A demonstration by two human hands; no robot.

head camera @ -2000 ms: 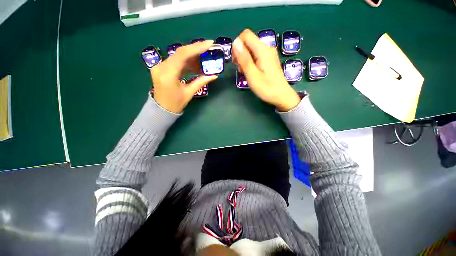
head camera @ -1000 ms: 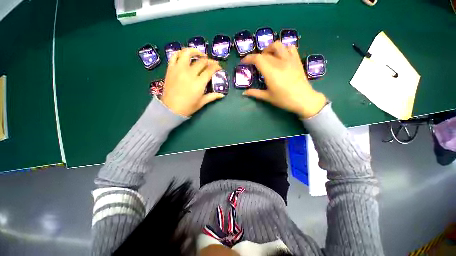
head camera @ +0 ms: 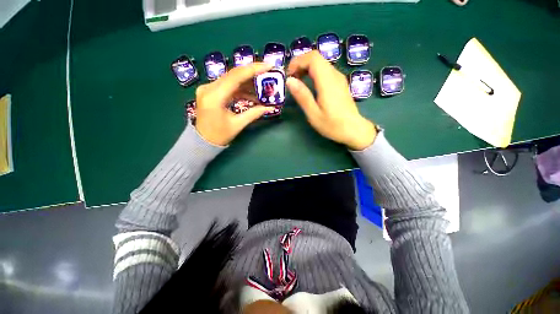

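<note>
My left hand [head camera: 220, 109] holds a smartwatch unit [head camera: 270, 88] by its edges between thumb and fingers, above the mat. Its lit screen shows a small dark figure on a pale ground. My right hand [head camera: 328, 101] is at the unit's right edge, with fingertips close to it; whether they grip it cannot be seen. Lit smartwatches [head camera: 330, 47] lie in a far row. In the near row, two purple-lit units [head camera: 361, 84] lie at the right, and reddish-lit units [head camera: 242, 107] are partly hidden by my left hand.
A white tray [head camera: 227, 13] is at the back edge. Note paper [head camera: 479, 98] lies at the right with a dark pen [head camera: 449, 61] at its upper left. A yellow-brown flat item [head camera: 5, 135] is at the far left. The green mat's front edge [head camera: 276, 179] runs before my body.
Both hands were low over the near row a second ago. Now they are together at a raised unit in my left hand, and the right-hand units are uncovered.
</note>
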